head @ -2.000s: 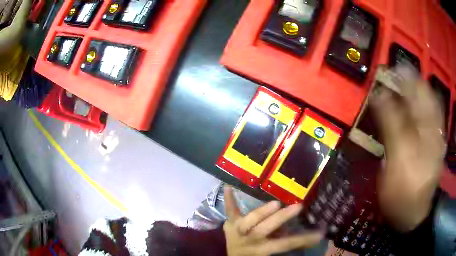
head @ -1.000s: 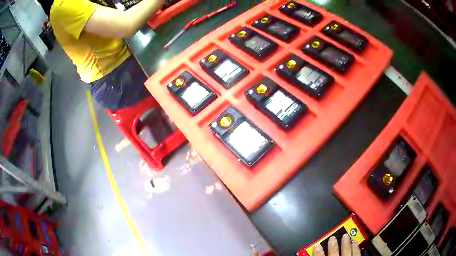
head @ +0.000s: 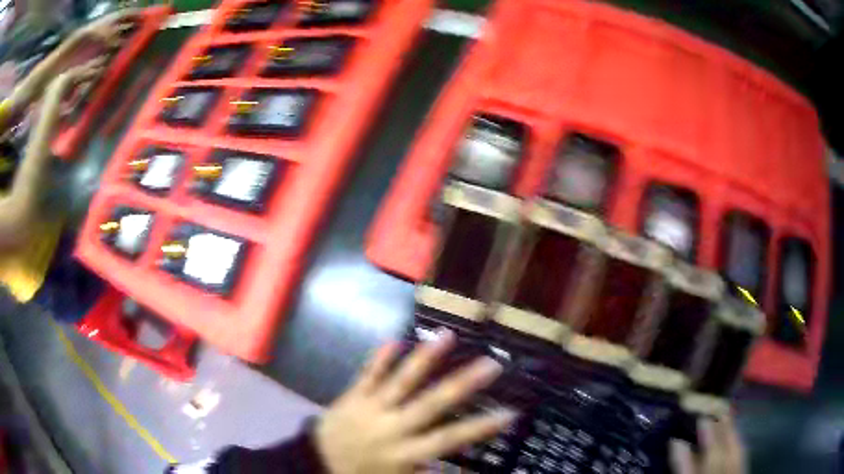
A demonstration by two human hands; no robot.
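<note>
A row of several opened flip phones stands side by side at the near edge of a red tray. Their dark screens [head: 560, 282] in cream frames face me, with the black keypads [head: 564, 421] below. My left hand [head: 398, 407] is spread over the keypads at the left end, fingers apart; the blur hides whether it touches them. My right hand [head: 714, 454] is at the bottom edge, partly cut off, by the right end of the row; its grip cannot be made out.
The red tray [head: 629, 65] behind the row holds closed phones in its near compartments. Another red tray [head: 319, 148] of closed phones lies to the left on the dark conveyor [head: 347, 250]. Another person's arm [head: 37, 153] is at far left, above a red stool [head: 148, 333].
The view has swung back to the right. The red-and-yellow covers seen before are gone from view, and the row of opened phones now shows fully. Both hands are now at the row.
</note>
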